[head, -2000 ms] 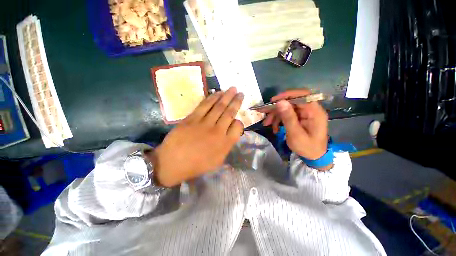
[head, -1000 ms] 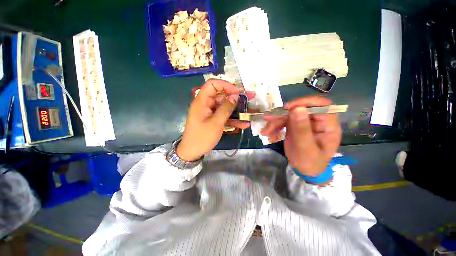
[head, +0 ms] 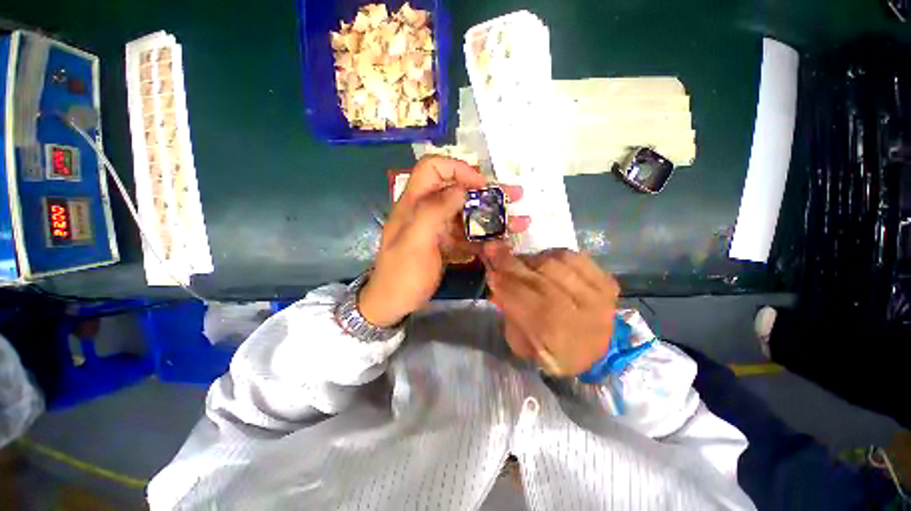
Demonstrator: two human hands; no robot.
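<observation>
A small square watch case (head: 485,214) with a shiny rim is held between the fingers of my left hand (head: 422,232), its open face up. My right hand (head: 559,299) is just below and right of the case, blurred, its fingertips near the case's lower edge. The tweezers are hard to make out in the blur; a faint pale streak shows under the right hand. A second watch case (head: 645,170) lies on the cream ribbed strip's lower right end. A white sticker sheet (head: 514,95) lies beyond my hands.
A blue bin (head: 320,75) of crumpled tan pieces stands at the back. The cream ribbed strip (head: 629,115) lies under the sheet. Another sticker sheet (head: 165,150) and a blue controller box (head: 62,150) are left. A white strip (head: 766,150) and glossy black tray (head: 859,180) are right. The red-brown pad is mostly hidden.
My left hand has lifted from the sheet and now holds a watch case, turned face up since a second ago. My right hand has moved left and down, below the case. The view has shifted.
</observation>
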